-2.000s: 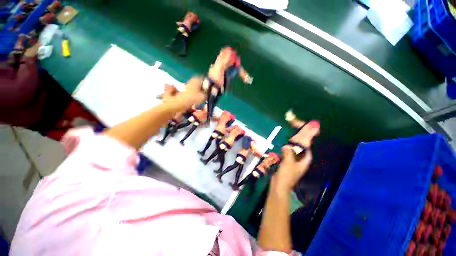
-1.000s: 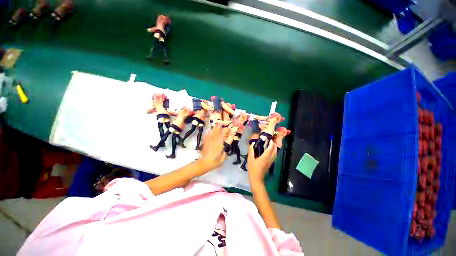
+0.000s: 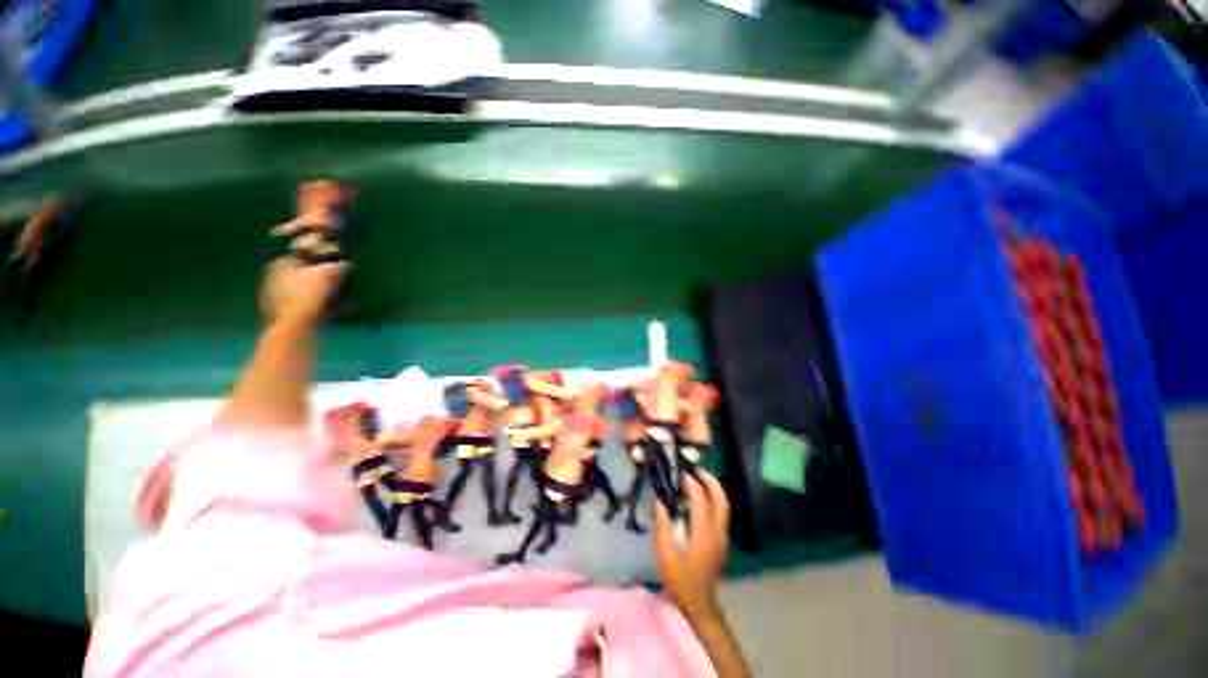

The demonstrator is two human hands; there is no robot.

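My left hand (image 3: 302, 285) reaches out over the green belt, closed around the lower part of a red-haired figure (image 3: 318, 219). The view there is blurred. Several figures (image 3: 570, 457) with dark legs lie side by side, partly overlapping, on the white mat (image 3: 126, 464). My right hand (image 3: 693, 536) is at the right end of this row, its fingers on the dark legs of the rightmost figures (image 3: 669, 397). Whether it grips one is hard to tell.
A black tray (image 3: 755, 358) with a green label (image 3: 786, 458) lies right of the mat. A blue crate (image 3: 914, 397) with rows of red heads (image 3: 1080, 397) stands beyond it. Another figure (image 3: 40, 232) lies at far left. A black-rimmed tray (image 3: 371, 53) is across the belt.
My left hand has left the row on the mat, moved forward and left, and taken hold of the figure on the belt. My right hand remains at the row's right end, now lower on the legs.
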